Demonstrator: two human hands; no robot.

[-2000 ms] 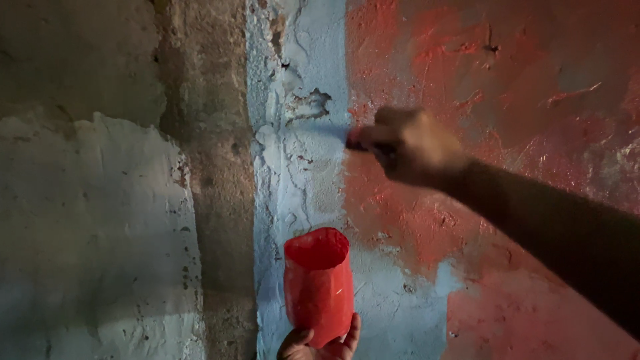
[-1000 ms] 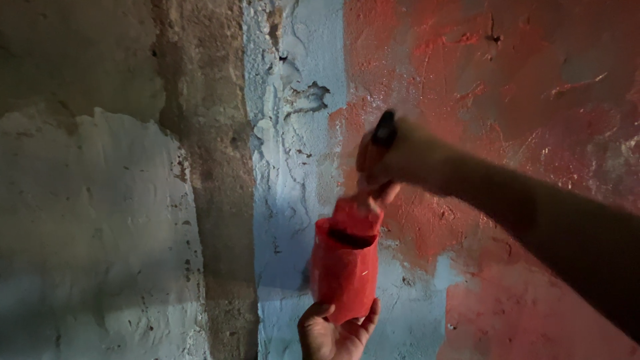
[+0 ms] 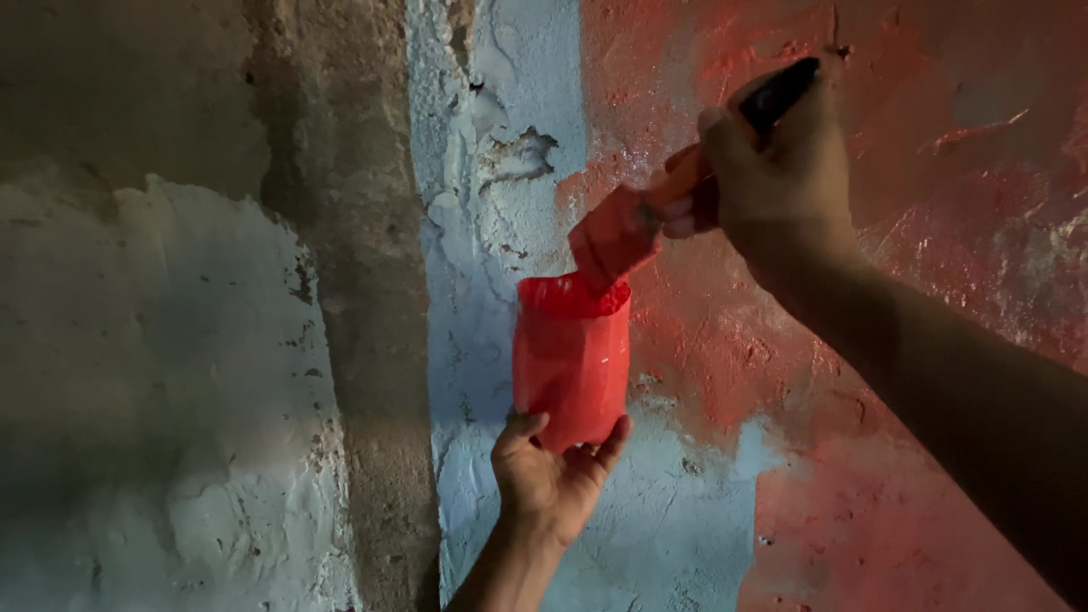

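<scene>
My left hand (image 3: pixel 557 476) holds a red plastic container (image 3: pixel 571 374) from below, its open top facing up. Wet red paint shows inside the rim. My right hand (image 3: pixel 782 178) grips a paintbrush (image 3: pixel 680 178) with a black-ended, orange-red handle. The brush head (image 3: pixel 619 238) is coated red and tilts down to the left, its bristle tips at the container's rim. Behind both hands is a rough plastered wall, with a pale blue strip (image 3: pixel 501 212) left of the brush and red paint (image 3: pixel 722 340) to the right.
A bare brown-grey band (image 3: pixel 374 340) runs down the wall left of the blue strip. Farther left is a patchy grey-white surface (image 3: pixel 170 365). The blue strip has a chipped hollow (image 3: pixel 523 157). Lower down, a light blue patch (image 3: pixel 663 510) borders the red.
Two seconds ago my right hand was at the edge between blue and red; it then came to the container, where the brush dipped in. The brush head now shows higher, at the rim.
</scene>
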